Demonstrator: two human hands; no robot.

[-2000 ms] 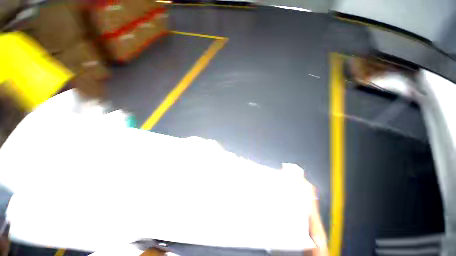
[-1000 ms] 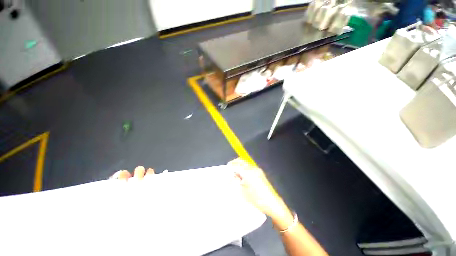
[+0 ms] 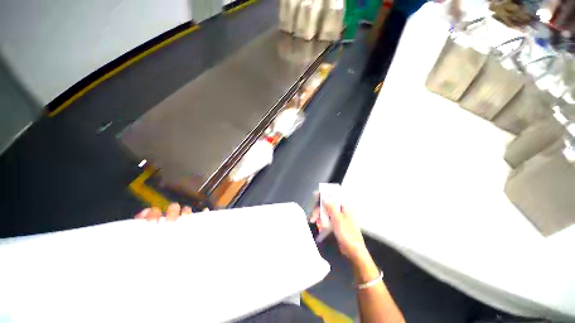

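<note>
A long, bright white bundle of packing sheets [image 3: 164, 265] lies across the lower left, in front of my body. Only the fingertips of my left hand [image 3: 165, 212] show, curled over the bundle's far edge; the rest of that hand is hidden behind it. My right hand [image 3: 342, 228] is just beyond the bundle's right end, apart from it, closed around a small flat white piece [image 3: 326, 200]. I cannot tell what the piece is. A band circles the right wrist.
A white-covered table [image 3: 403, 183] fills the right side, with beige-grey tote handbags [image 3: 488, 88] in a row. A metal-topped bench [image 3: 214, 107] stands ahead, with white items in plastic [image 3: 253, 159] on its lower shelf. More totes [image 3: 310, 19] and a green crate [image 3: 355, 19] are beyond.
The view has swung right and closer to the bench and white table. My right hand has come off the bundle's end and now holds a small white piece. My left fingers stay on the bundle.
</note>
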